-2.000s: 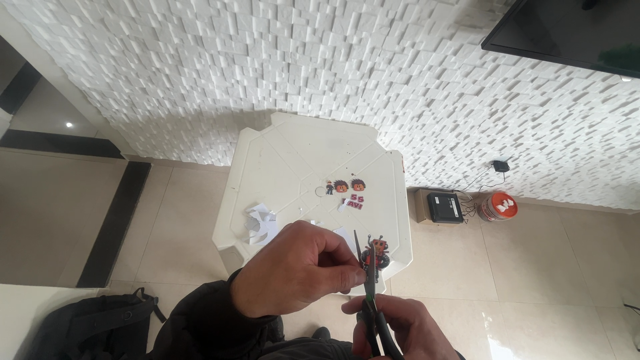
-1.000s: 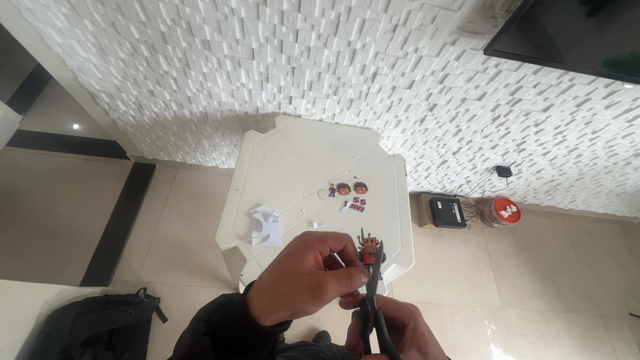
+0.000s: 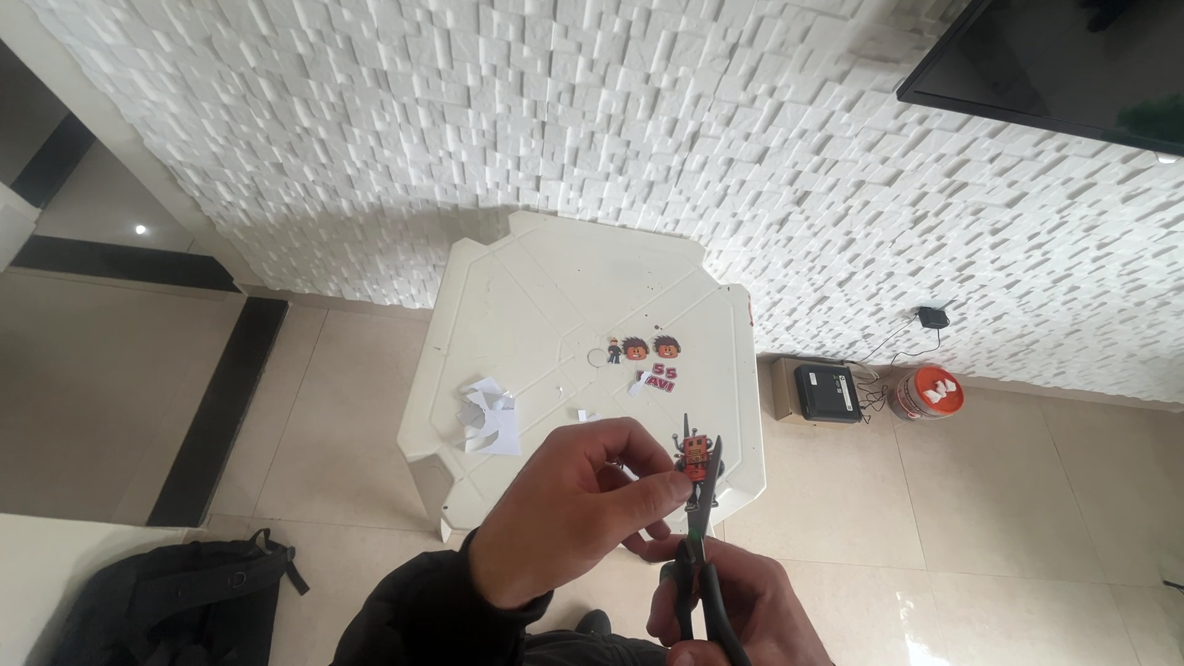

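Note:
My left hand [image 3: 592, 509] pinches a red paper cutout of a robot-like figure [image 3: 696, 455] between thumb and fingers, over the near right part of the white plastic table [image 3: 536, 277]. Black-handled scissors [image 3: 708, 555] are in my right hand [image 3: 740, 592], their blades parted and pointing away from me, at the cutout. Beyond my hands, two cutout cartoon heads [image 3: 650, 348] and a small figure cutout [image 3: 614, 350] lie on the table. Cut-out letters and digits [image 3: 660, 377] lie just nearer. White paper scraps [image 3: 490, 416] form a loose pile at the table's left.
A textured white wall [image 3: 416, 111] rises behind the table. On the floor to the right are a black device on a cardboard box [image 3: 826, 392] and a red-lidded tub [image 3: 927, 393]. A black backpack [image 3: 185, 601] lies at lower left. A dark screen [image 3: 1064, 65] is at upper right.
The cutout in my left fingers has turned and now shows its red front more fully. Both hands stay close together near the table's edge.

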